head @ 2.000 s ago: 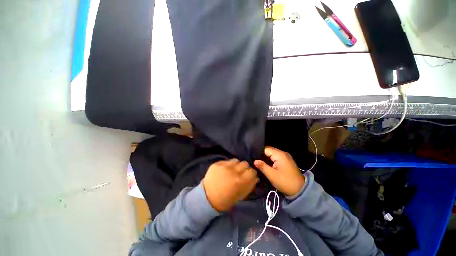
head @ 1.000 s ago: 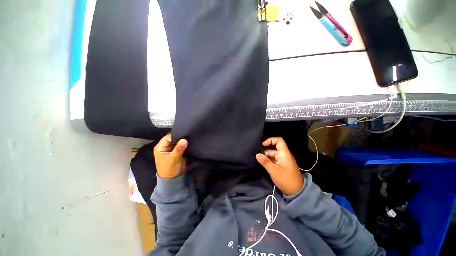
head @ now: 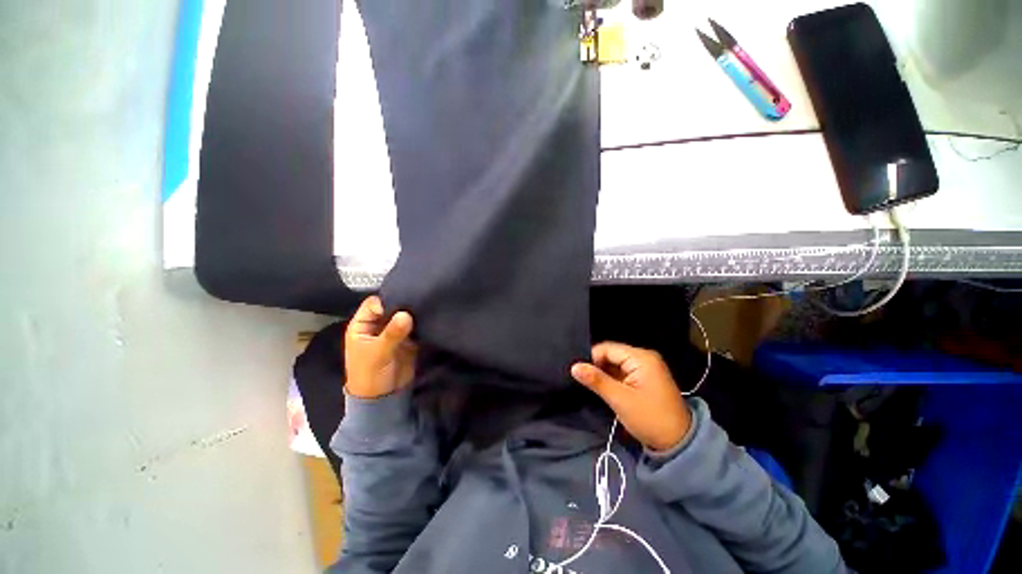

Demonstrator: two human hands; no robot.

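Observation:
A long black cut panel (head: 493,202) lies over the white table and hangs past its front edge. Its right edge runs up to the presser foot (head: 590,39), beside a small yellow piece (head: 612,45). My left hand (head: 379,350) pinches the panel's left edge between thumb and fingers, just below the table edge. My right hand (head: 637,392) pinches the panel's right edge, a little lower. The cloth is spread between both hands. Its lower part falls dark onto the lap, where its end cannot be told.
Another dark panel (head: 267,157) lies at the left, over the table edge. Snips (head: 749,76) and a smartphone (head: 865,110) with a white cable lie at the right. A ruler strip (head: 773,265) runs along the front edge. A blue crate (head: 964,432) stands below right; a pale wall (head: 90,280) is at left.
My left hand has moved from beside my right hand to the panel's left edge, and the bunched cloth is now spread. My right hand keeps the right edge and sits slightly lower.

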